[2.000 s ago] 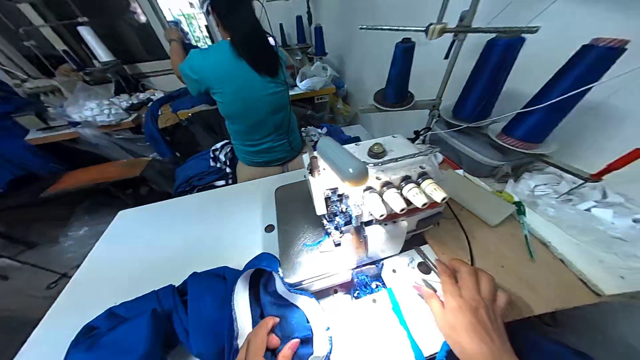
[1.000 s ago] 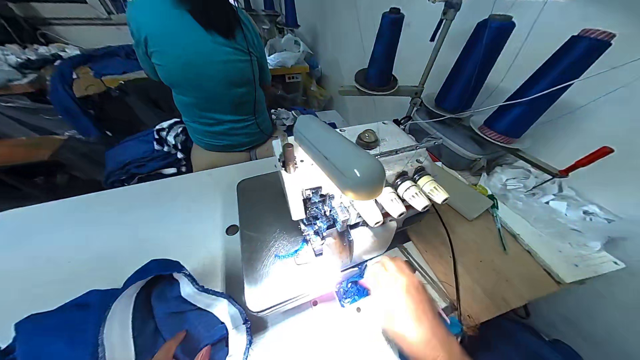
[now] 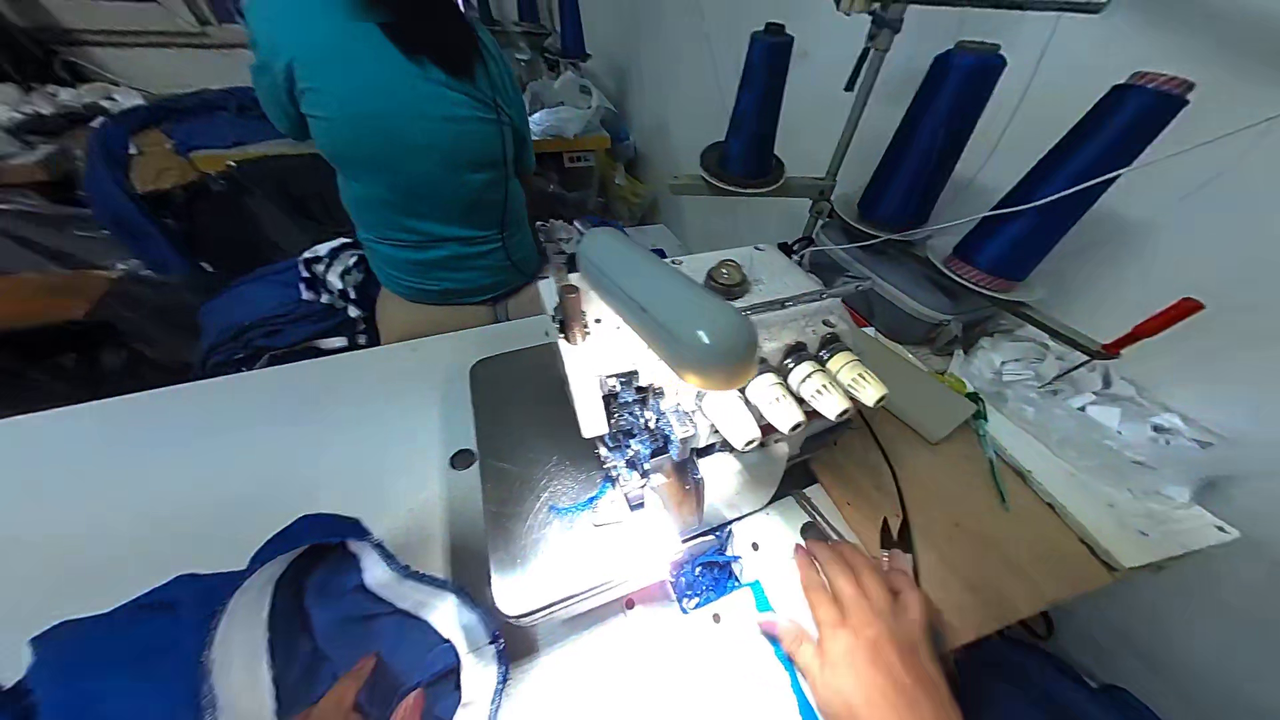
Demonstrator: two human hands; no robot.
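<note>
A blue garment piece with a white inner band (image 3: pixel 240 640) lies at the lower left of the table. My left hand (image 3: pixel 365 695) is inside its opening, mostly hidden, with only fingertips showing against the cloth. My right hand (image 3: pixel 865 625) rests with fingers spread on the bright table right of the overlock sewing machine (image 3: pixel 650 340), beside a light blue strip (image 3: pixel 785 660). A tangle of blue thread (image 3: pixel 706 575) lies by the machine's metal plate (image 3: pixel 530 480). Small thread snips (image 3: pixel 895 545) lie just beyond my right hand.
Cones of blue thread (image 3: pixel 755 110) stand behind the machine. A red-handled screwdriver (image 3: pixel 1155 327) and a plastic bag of white scraps (image 3: pixel 1090 400) are at the right. A person in a teal shirt (image 3: pixel 430 170) sits beyond the table, near piled blue cloth (image 3: pixel 265 320).
My right hand has moved from the thread tangle toward the right and nearer me since one second ago. The view has shifted since two seconds ago.
</note>
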